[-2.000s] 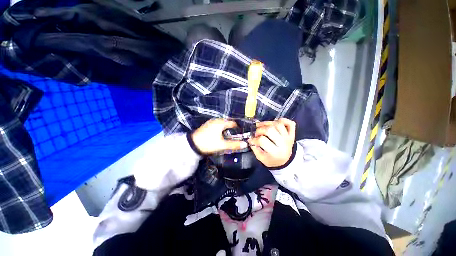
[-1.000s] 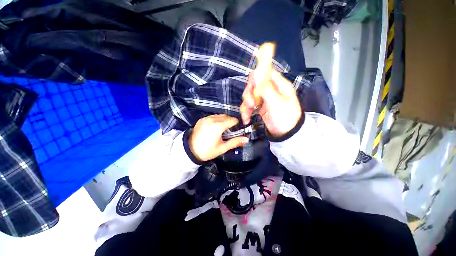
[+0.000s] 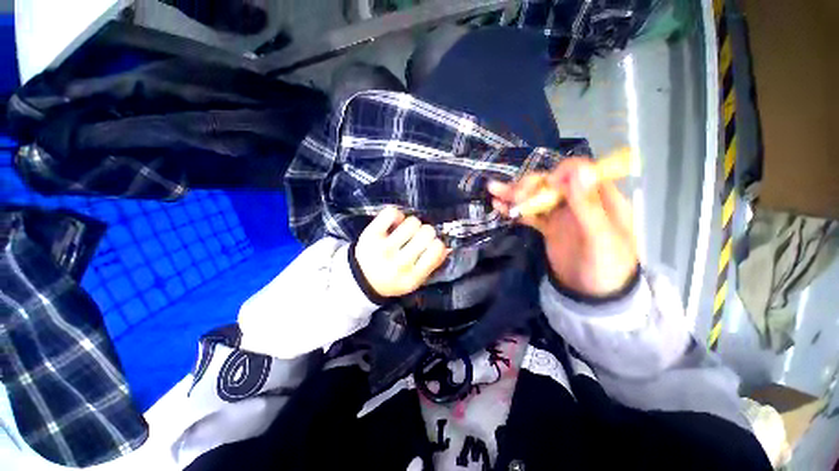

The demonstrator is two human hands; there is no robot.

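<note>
A navy-and-white plaid garment [image 3: 414, 152] lies bunched on my lap, with dark cloth [image 3: 492, 83] beyond it. My left hand [image 3: 402, 253] is closed on a fold at the garment's near edge, thumb side hidden. My right hand [image 3: 591, 225] is raised to the right of the garment, slightly blurred, and holds a yellow-handled tool [image 3: 538, 200]. The tool lies across the fingers, its handle pointing up and right. Its metal shaft cannot be made out. The tool appears apart from the held fold.
A blue crate [image 3: 175, 262] stands on the left, with dark garments [image 3: 166, 120] and a plaid piece [image 3: 64, 340] over its rim. Yellow-black tape [image 3: 727, 193] edges a white frame on the right. Beyond are brown cardboard [image 3: 796, 110] and beige cloth [image 3: 782, 267].
My right hand has moved away from the fold to the right with the tool, which has turned from upright to slanting. My left hand has stayed at the fold, its fingers now curled over it.
</note>
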